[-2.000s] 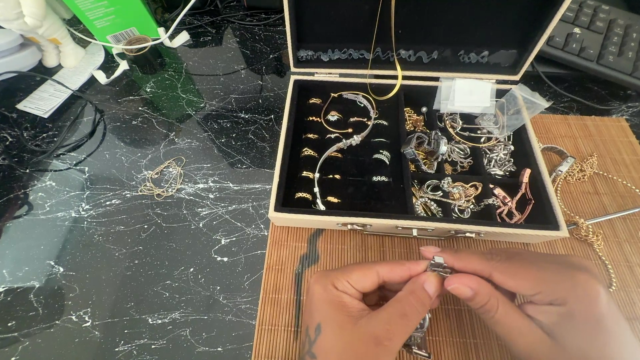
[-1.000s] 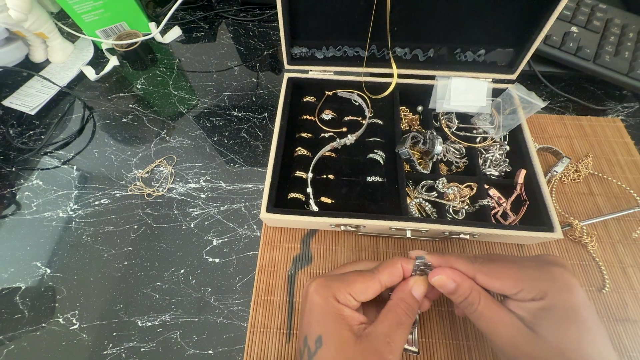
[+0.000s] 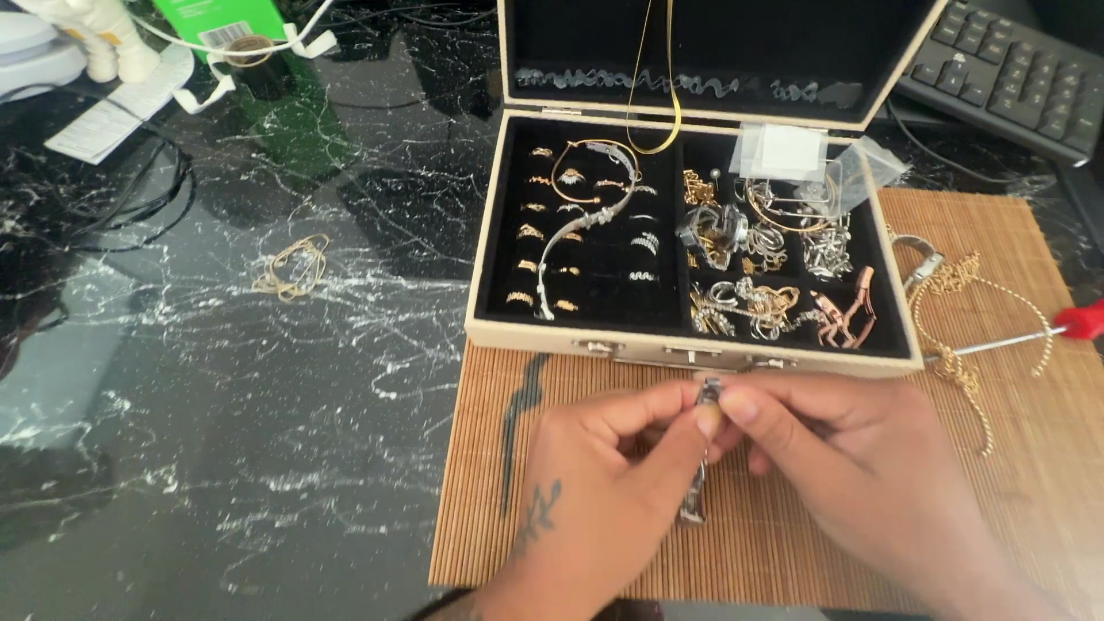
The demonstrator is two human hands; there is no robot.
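Between the fingertips of my left hand (image 3: 630,457) and my right hand (image 3: 828,448) is a silver-coloured metal bracelet or watch band (image 3: 693,500), one end pinched at the top and the rest hanging below my left thumb. Most of its middle is hidden by my fingers. Just beyond my hands stands a cream jewellery box (image 3: 569,332) with its lid raised. Rows of rings (image 3: 530,231) fill its left side, with a silver-coloured bracelet (image 3: 586,220) lying across them. Tangled chains and a rose-gold-coloured bracelet (image 3: 837,319) lie in the right compartments.
A bamboo mat (image 3: 483,517) lies under the box and hands. On its right are a gold-coloured chain (image 3: 975,414) and a screwdriver with a red handle (image 3: 1082,321). Rubber bands or thin cord (image 3: 293,269) rest on the black marbled table (image 3: 259,414). A keyboard (image 3: 1009,78) is at back right.
The fingers of both hands stay together on the silver-coloured piece, its lower end hanging in view below them. The box and the things in it look unchanged.
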